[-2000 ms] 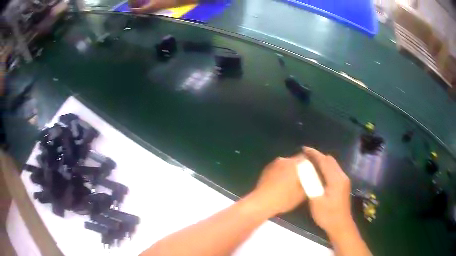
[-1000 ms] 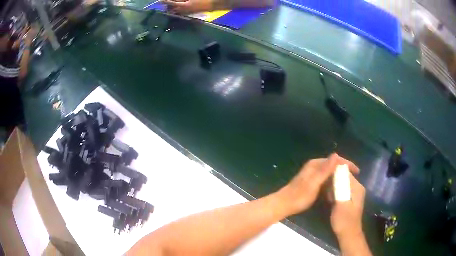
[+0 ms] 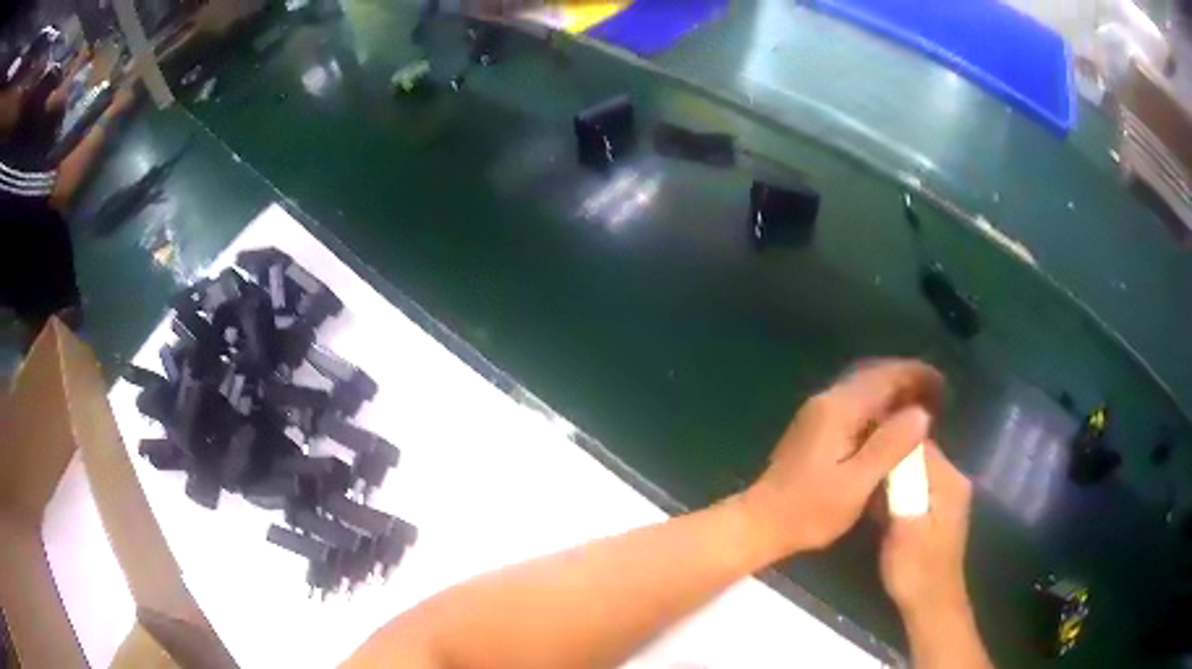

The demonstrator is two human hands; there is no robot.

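Note:
My left hand and my right hand are together over the dark green belt. My left fingers are blurred and curl over the right fingertips. A small white block-like piece shows at my right thumb and fingers; whether it is held or wrapped on a finger is unclear. Anything else between the hands is hidden. A loose pile of black plug-side housings, some with pins showing, lies on the white work surface to the left.
Black adapter units lie spaced along the belt. Boards with yellow parts lie at the right. An open cardboard carton stands at the left edge. A blue tray lies across the belt. A person in dark clothing is at the left.
The view has shifted, so the pile and belt items appear farther right. My hands stay together, with the left fingers now curled over the right fingertips. The other person's hand at the top has left view.

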